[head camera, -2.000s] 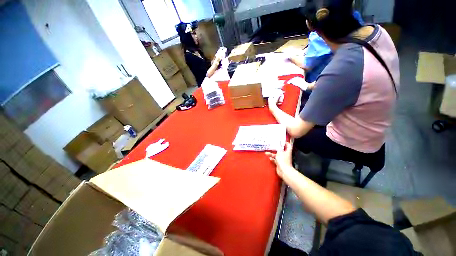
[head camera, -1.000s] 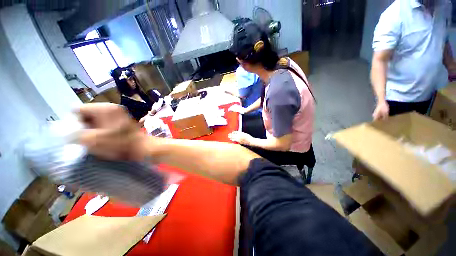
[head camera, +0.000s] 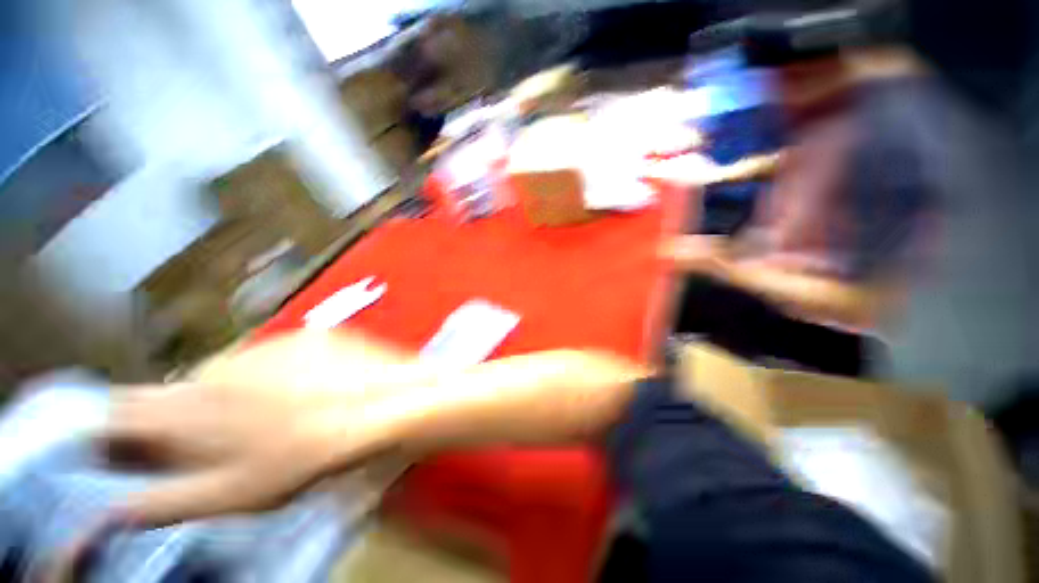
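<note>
The frame is badly blurred. My right hand (head camera: 234, 444) reaches across to the lower left, with fingers and thumb around clear, bluish-white bubble-wrapped products (head camera: 57, 495) at the open shipping carton. Its tan cardboard (head camera: 416, 558) shows at the bottom, mostly hidden by my arm. How many products I hold cannot be told. A pale flat pack (head camera: 471, 333) lies on the red table (head camera: 547, 268) beyond my forearm. My left hand is not clearly visible.
A white glove (head camera: 345, 303) lies on the table's left side. A brown carton (head camera: 547, 196) and white sleeves (head camera: 627, 188) stand farther back. A person (head camera: 843, 194) sits at the right edge. An open carton with white contents (head camera: 866, 484) is at lower right.
My right hand took the stack from the table's right side, carried it left and lowered it at the carton. The open carton with white contents has appeared close at my right.
</note>
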